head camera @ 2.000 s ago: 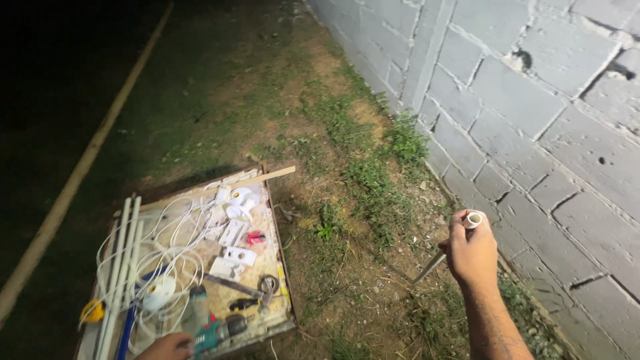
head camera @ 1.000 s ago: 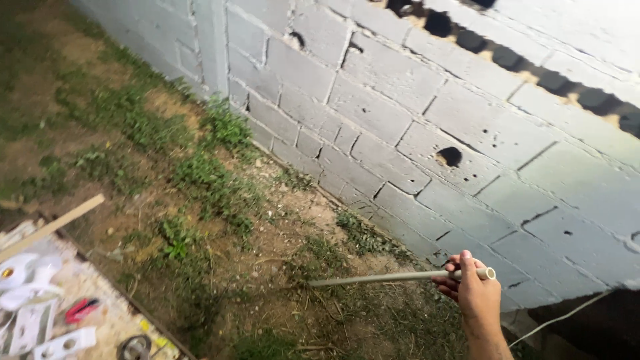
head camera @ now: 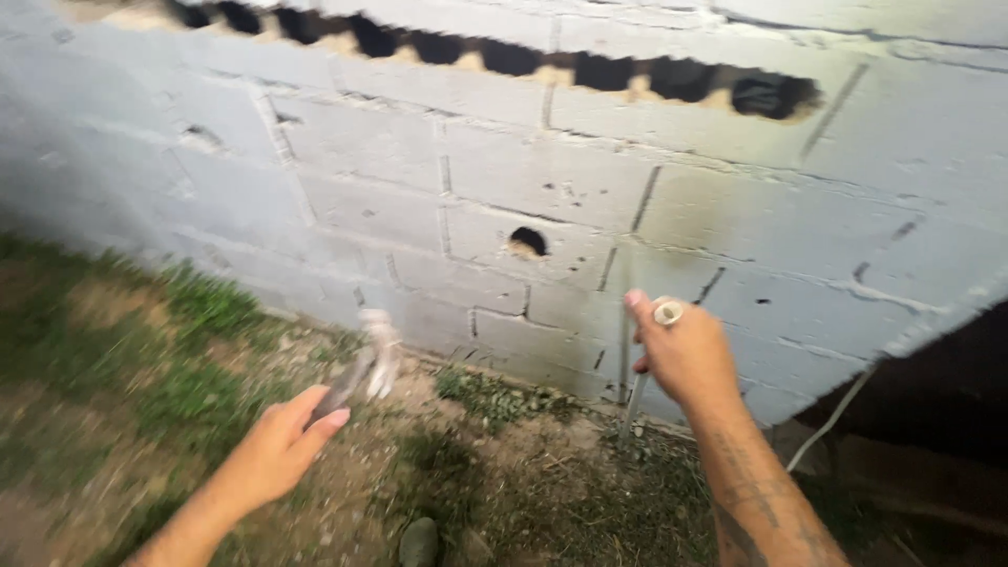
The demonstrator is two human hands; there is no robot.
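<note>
At the lower left, my left hand [head camera: 287,445] grips the dark handle of a claw hammer [head camera: 381,346], its metal head blurred and pointing up toward the wall. My right hand [head camera: 689,354], on the right, is closed around a pale plastic pipe [head camera: 668,313]. The pipe's open end faces me above the fist, and its shaft slants down toward the foot of the wall. Both hands are in front of a grey-painted concrete block wall [head camera: 378,189]. A small round hole [head camera: 528,242] is broken into the wall between and above the hands.
A long row of dark broken-out holes [head camera: 512,59] crosses the upper wall. Weeds [head camera: 209,299] and dry soil run along its base. The tip of a shoe [head camera: 419,542] shows at the bottom. On the right, a white cable [head camera: 831,421] hangs by a dark opening [head camera: 945,394].
The view has swung right, away from the board of tools and fittings to the wall. My left hand, near a drill on the board two seconds ago, now holds a hammer. The pipe has tilted more upright.
</note>
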